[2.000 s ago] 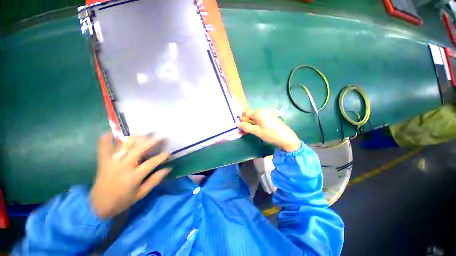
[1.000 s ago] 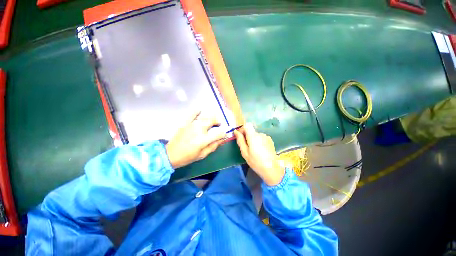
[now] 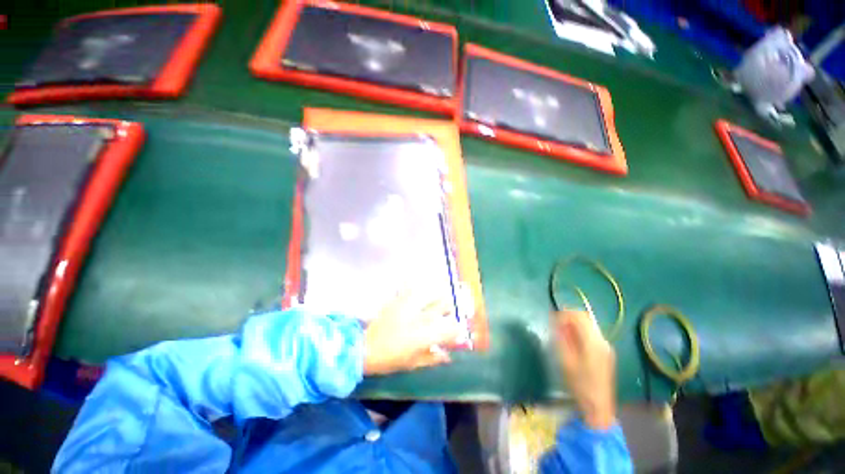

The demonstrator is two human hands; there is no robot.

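Observation:
A grey panel (image 3: 371,213), shiny under the lights, lies in its red-orange tray (image 3: 463,222) at the bench's near edge. A thin dark strip (image 3: 448,243) runs along its right edge. My left hand (image 3: 412,335) lies over the panel's near right corner; whether it holds anything is hidden. My right hand (image 3: 584,356) is blurred, off the panel, at the near side of the looser yellow-green strip coil (image 3: 619,294); its fingertips overlap the coil's lower left, and contact cannot be told. A tighter strip coil (image 3: 693,344) lies to the right.
Several other panels in red trays surround the work, at left (image 3: 97,199), far left (image 3: 176,69), behind (image 3: 361,91) and right (image 3: 741,167). A whitish bucket (image 3: 656,435) with yellow scraps stands below the bench edge. A yellow-green sleeve (image 3: 806,407) shows at lower right.
The view has tilted up and shows more trays. My right hand has left the panel's corner and moved right to the looser coil. My left hand stays near the corner.

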